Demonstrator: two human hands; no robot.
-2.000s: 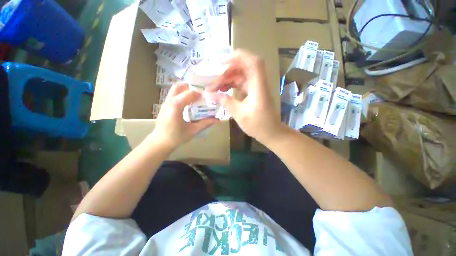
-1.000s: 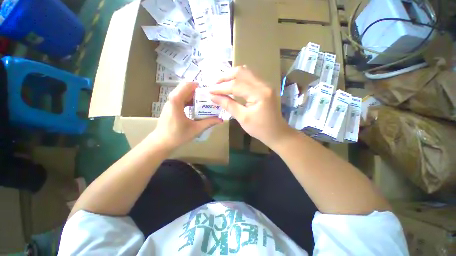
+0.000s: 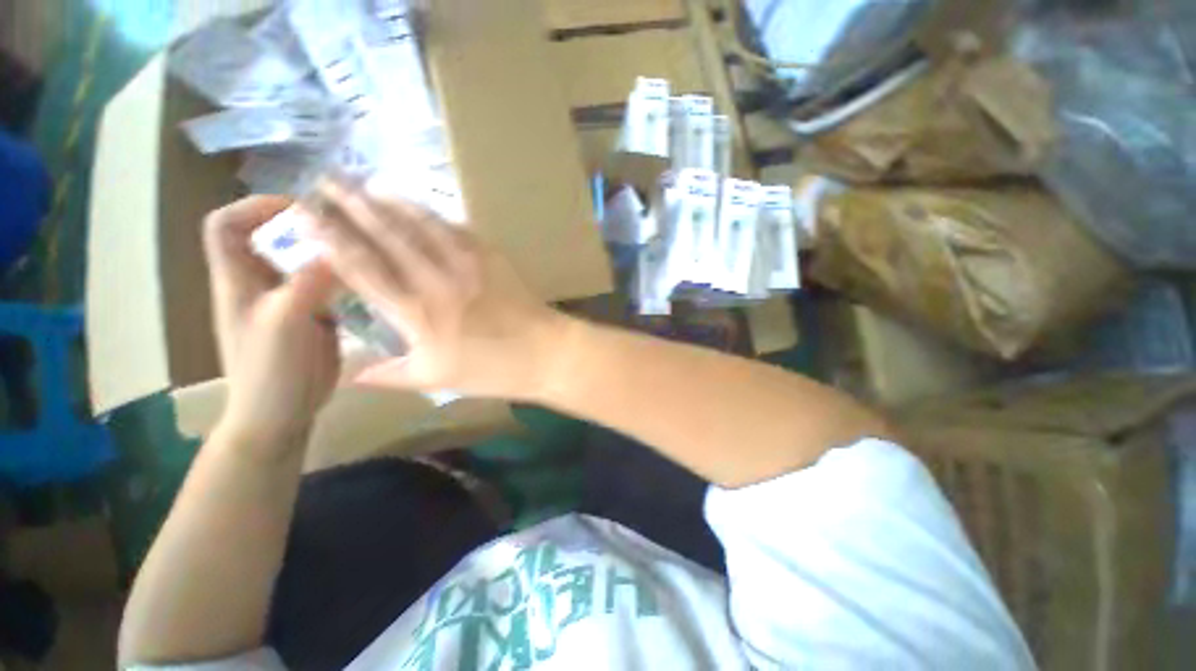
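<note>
A small white retail box (image 3: 291, 243) is held between both hands over the near edge of the shipping carton, its end showing at the top. My left hand (image 3: 269, 315) grips it from the left side. My right hand (image 3: 426, 288) lies over it from the right, fingers spread across the top and blurred. A green patch shows below the fingers. The open brown shipping carton (image 3: 129, 249) holds many loose white boxes and flat printed cards (image 3: 262, 126). The hands hide part of them.
Grouped upright white boxes (image 3: 737, 236) stand at right on brown cartons. Brown-wrapped parcels (image 3: 971, 256) lie farther right, above a closed carton (image 3: 1049, 498). A blue stool (image 3: 53, 393) is at the left edge.
The view has swung right, so the scene sits farther left. The small box is now tilted, and my right hand has moved from pinching beside it to lying across it.
</note>
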